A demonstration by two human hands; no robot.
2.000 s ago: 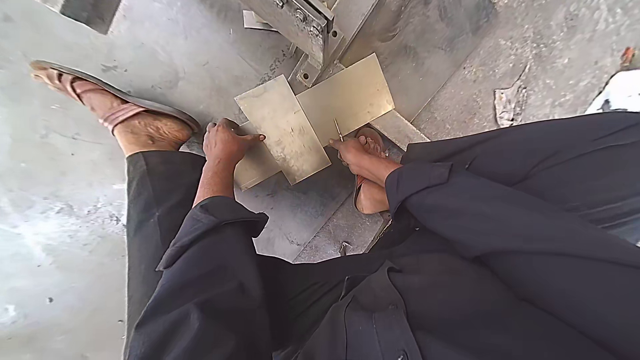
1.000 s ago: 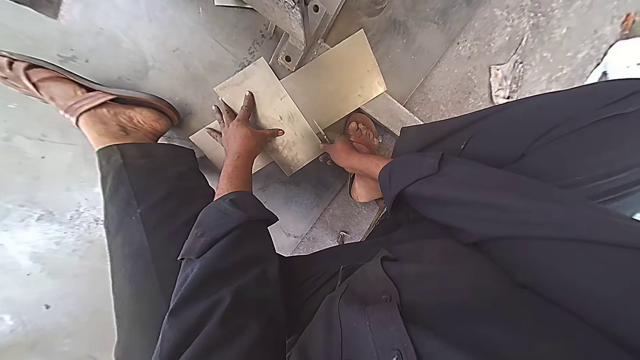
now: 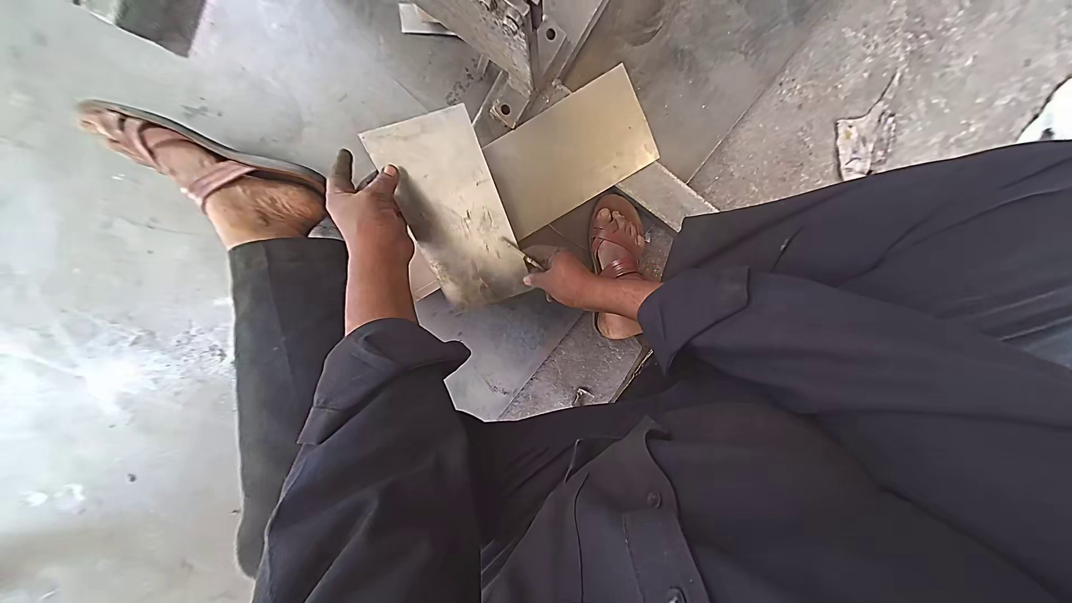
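Note:
My left hand (image 3: 366, 197) grips the left edge of a rectangular metal sheet (image 3: 456, 209), its thumb on the upper face and its other fingers partly hidden. In my right hand (image 3: 559, 278) is a thin pointed metal tool (image 3: 523, 256), whose tip lies over the sheet's lower right edge. A second metal sheet (image 3: 574, 151) lies to the right, touching or just under the first one. Part of another flat piece (image 3: 423, 276) shows beneath the first sheet at its lower left.
A steel frame with bolt holes (image 3: 507, 105) stands at the top centre. A flat bar (image 3: 667, 194) lies right of the sheets. My sandalled feet (image 3: 260, 201) are on both sides. A dark object (image 3: 163, 21) is at the upper left, on the concrete floor (image 3: 100, 276).
My left hand lay spread flat on the sheet a second ago and now grips its left edge. The sheet has turned somewhat, and my right hand with the tool is by its lower right edge.

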